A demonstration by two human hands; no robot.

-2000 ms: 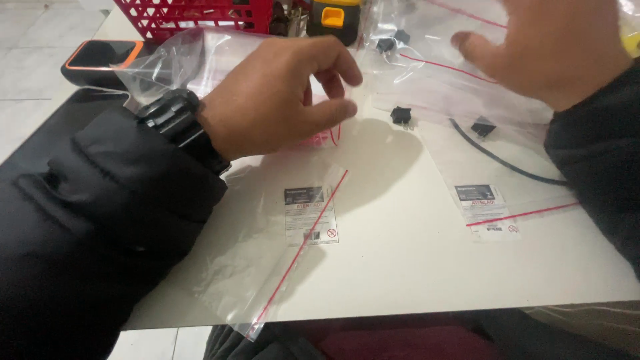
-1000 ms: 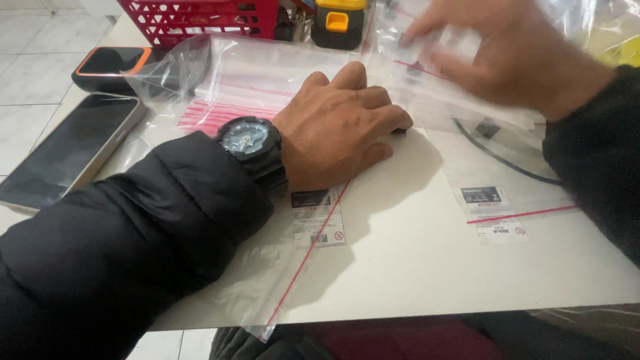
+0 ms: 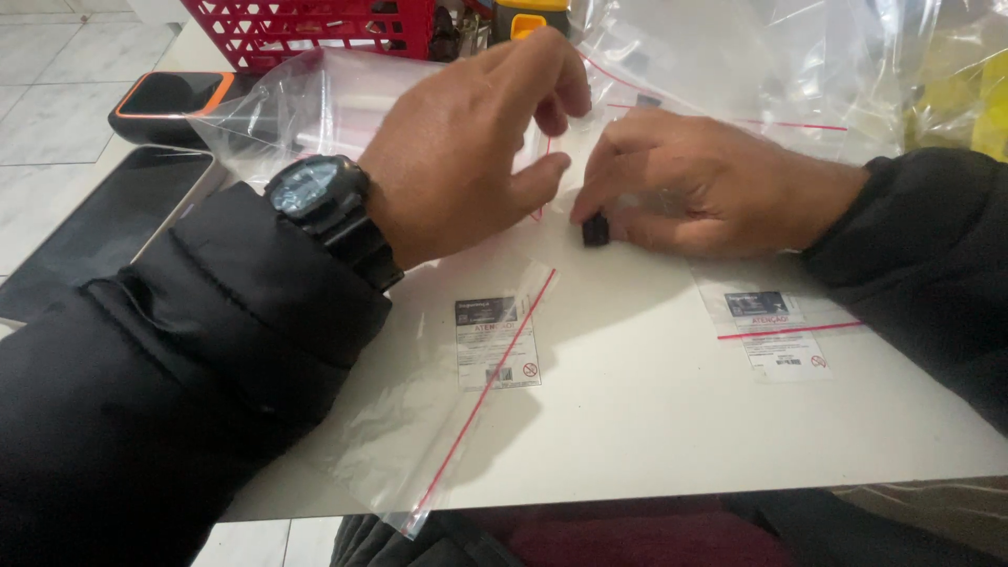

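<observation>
My right hand holds a small black plastic part between thumb and fingertips, just above the white table. Beside it on the left, my left hand is raised with its thumb and curled fingers apart and nothing visible between them. A clear zip bag with a red strip lies below my left hand, a printed label showing by the strip. Another red-stripped clear bag with a label lies under my right forearm. A further small black part shows behind my right hand.
A red plastic basket stands at the back, next to a yellow and dark grey tool. On the left lie a smartphone and a black device with an orange rim. More clear plastic bags cover the back right.
My left hand has lifted from the table near the lower left bag. My right hand has come down and toward the middle from the bags at the back, and now holds a black part.
</observation>
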